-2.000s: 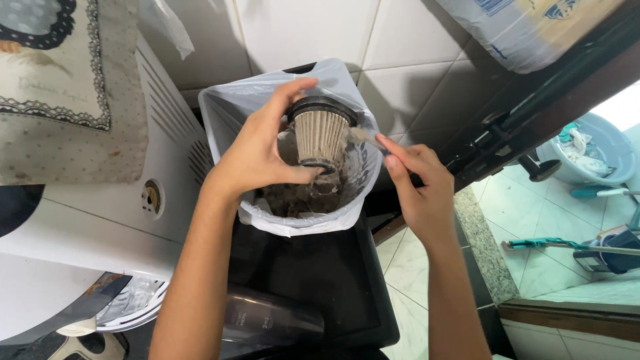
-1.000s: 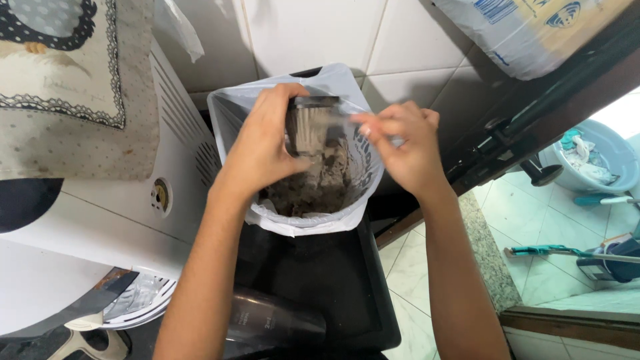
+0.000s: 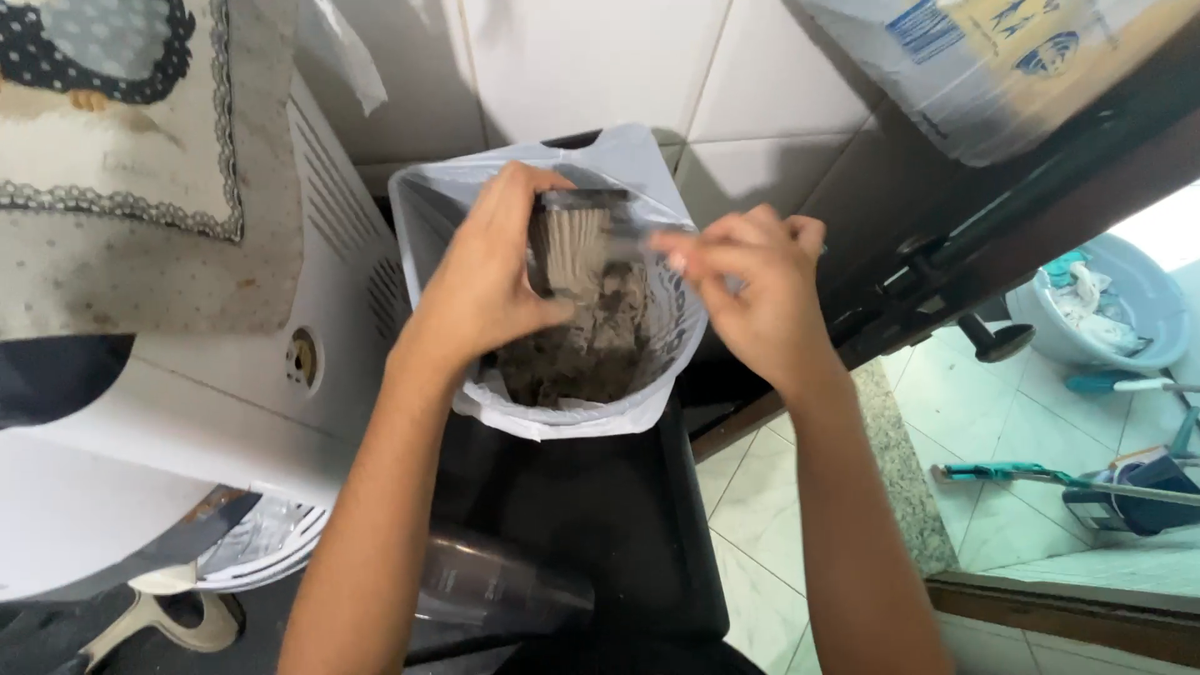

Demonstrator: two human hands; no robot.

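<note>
A pleated vacuum filter (image 3: 574, 246) with a dark rim is gripped in my left hand (image 3: 492, 272), over a bin (image 3: 689, 352) lined with a white plastic bag. Its pleats look dusty. My right hand (image 3: 759, 272) is at the filter's right, fingers pinched on a small brush-like tool (image 3: 647, 242), which is blurred and reaches to the pleats. Grey dust and debris (image 3: 572, 370) fill the bottom of the bin. The far side of the filter is hidden.
The bin is at the back of a black surface (image 3: 572, 497) where a dark translucent container (image 3: 497, 586) lies. A white appliance (image 3: 328, 216) stands left, a dark door frame (image 3: 956, 216) right. Beyond are a blue laundry tub (image 3: 1106, 309) and a teal-headed mop or squeegee (image 3: 994, 472).
My left hand has tilted the filter, so its rim now faces more away. The small tool in my right hand has moved against the pleats and is blurred.
</note>
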